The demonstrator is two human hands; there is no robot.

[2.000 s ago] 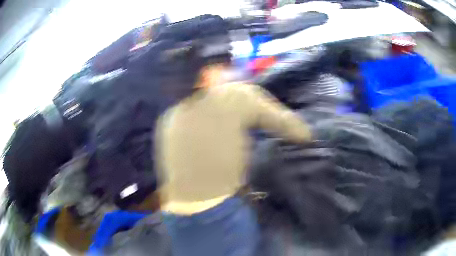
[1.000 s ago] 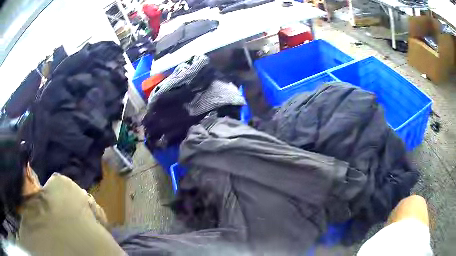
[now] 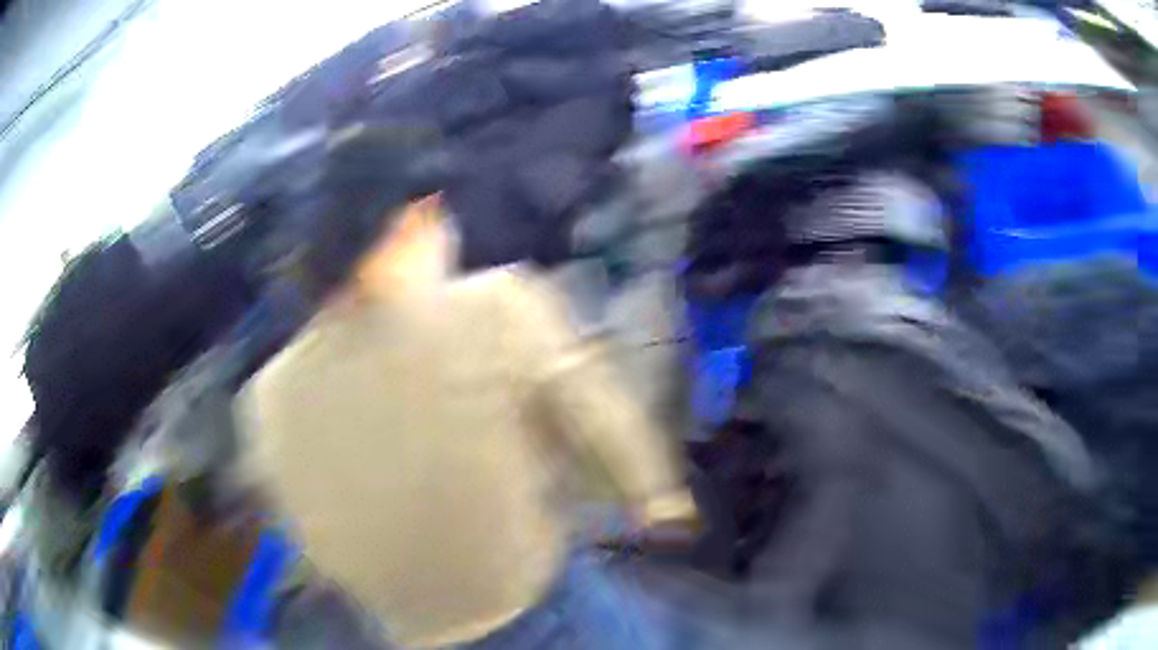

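Observation:
Neither of my hands can be made out; the picture is heavily blurred. A pale shape [image 3: 1133,631] is cut off at the lower right corner, and I cannot tell what it is. A dark grey garment pile [image 3: 889,470] lies on the right, in front of me. A striped garment [image 3: 864,216] shows at its back. Another large dark garment heap [image 3: 533,114] stands at the upper middle.
A person in a tan top [image 3: 406,457] and blue trousers is close in front, left of centre, one arm reaching down towards the grey garments. A blue bin [image 3: 1054,203] is at the right. A white table [image 3: 940,57] stands behind. Black garments [image 3: 127,356] hang or lie at left.
The view has swung left since one second ago, so the person now appears near the centre and the grey pile further right. The picture has blurred.

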